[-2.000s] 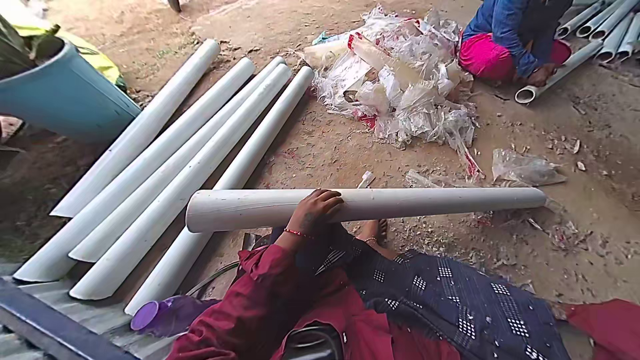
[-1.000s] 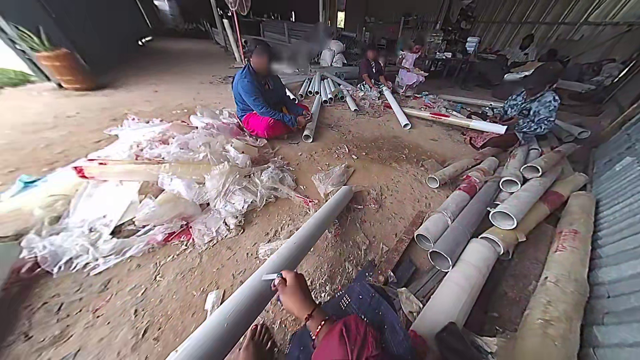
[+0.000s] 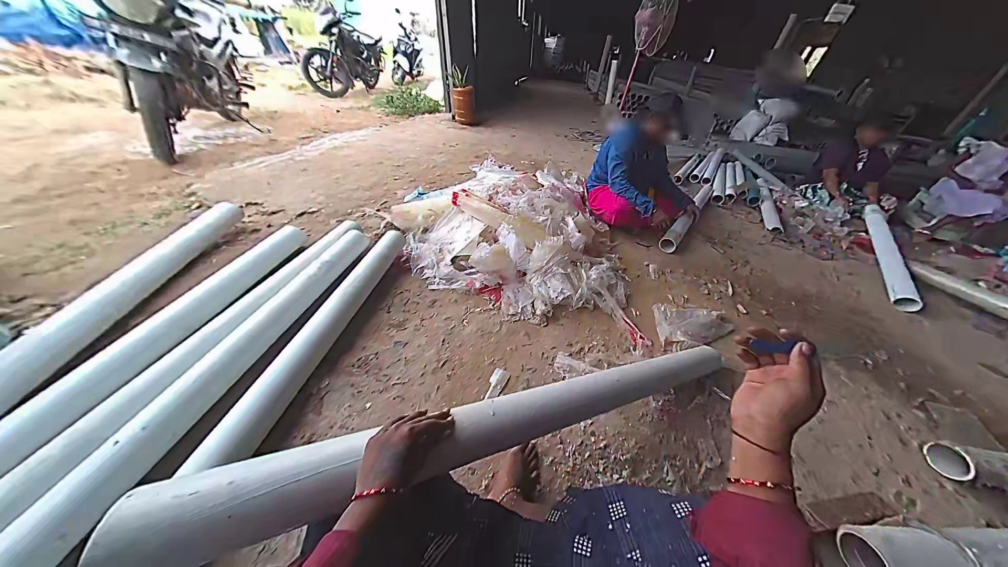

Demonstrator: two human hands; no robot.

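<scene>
A long whitish pipe lies across my lap, slanting from the lower left up to the right. My left hand rests palm down on its upper side, left of the middle, fingers over the curve. Just past the pipe's far right end, my right hand is raised, palm up, with its fingers curled around a small dark blue object whose kind cannot be told. One bare foot shows on the soil behind the pipe.
Several whitish pipes lie side by side at left. A heap of clear plastic wrapping is beyond. Another person sits holding a pipe; more people work farther back. Pipe ends lie at lower right. Motorcycles stand outside.
The view has swung left since one second ago. My left hand is now in sight on the pipe. My right hand, over the pipe with a small tool one second ago, is now beyond the pipe's end.
</scene>
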